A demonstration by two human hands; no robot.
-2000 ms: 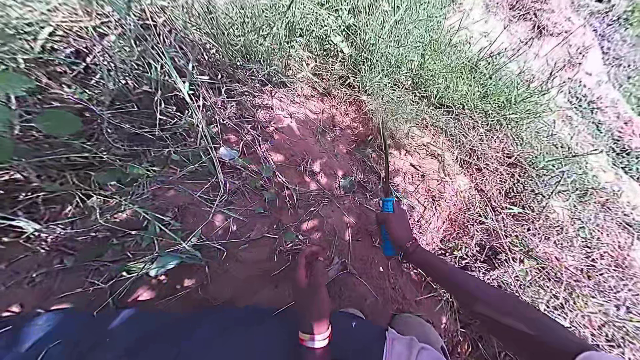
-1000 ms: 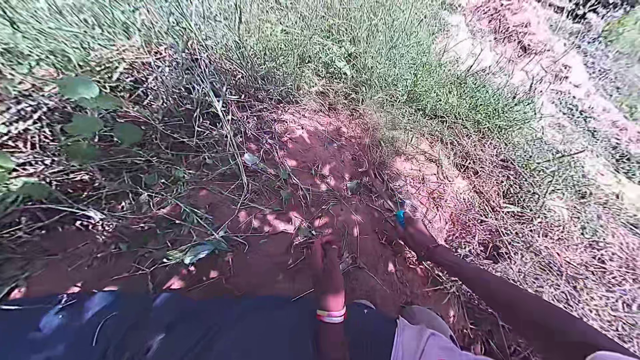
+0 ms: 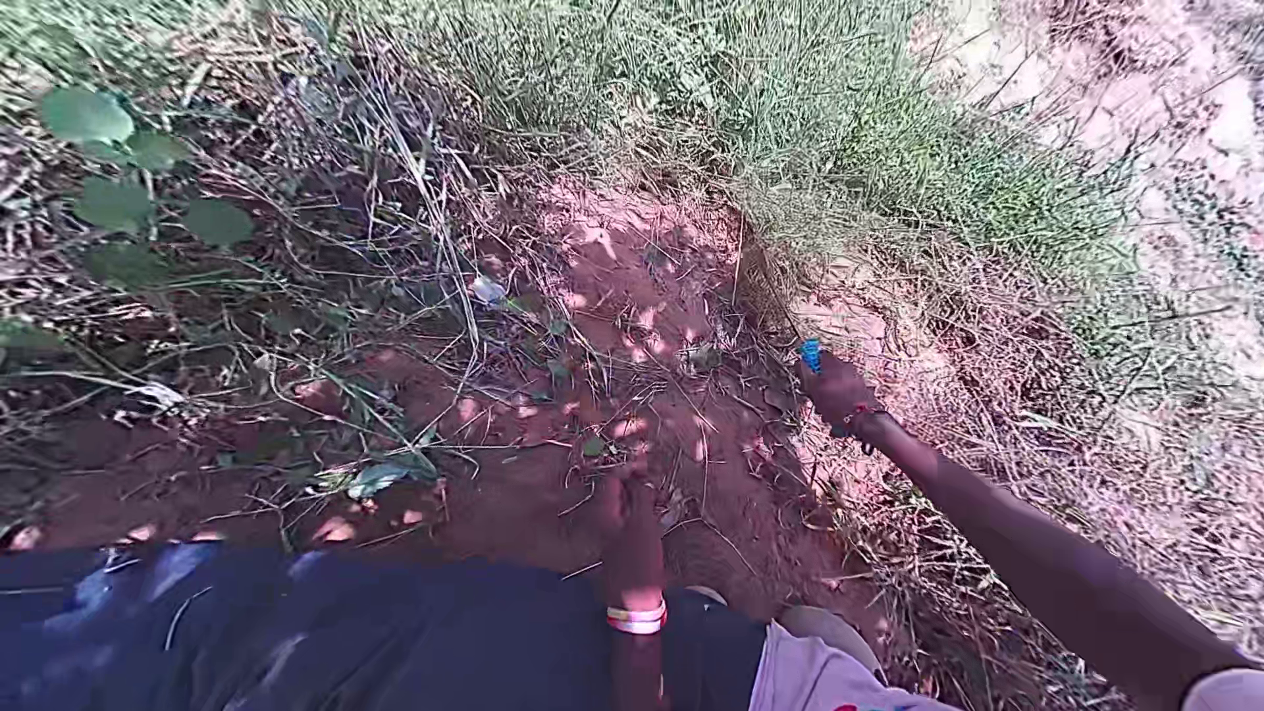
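My right hand [image 3: 837, 390], with a red band at the wrist, is closed around the blue handle [image 3: 811, 355] of a tool, right of centre. A thin dark blade [image 3: 770, 291] seems to run up from the handle towards the grass, though it blends with the stems. My left hand [image 3: 632, 504] is low over the reddish soil [image 3: 513, 504] at the lower centre, with light and red bands [image 3: 637, 619] on its wrist. Its fingers are blurred, and I cannot tell whether they hold anything.
Green grass [image 3: 889, 128] stands along the top. Dry cut stalks [image 3: 395, 197] lie at the left beside round green leaves [image 3: 87, 116]. Dry grass covers the right side, below a pale bank [image 3: 1185, 109]. Dark cloth [image 3: 395, 632] over my legs fills the lower left.
The blade stood out clearly above my right hand two seconds ago, and was hard to see one second ago. My right hand still grips the blue handle, and my left hand stays low at the centre.
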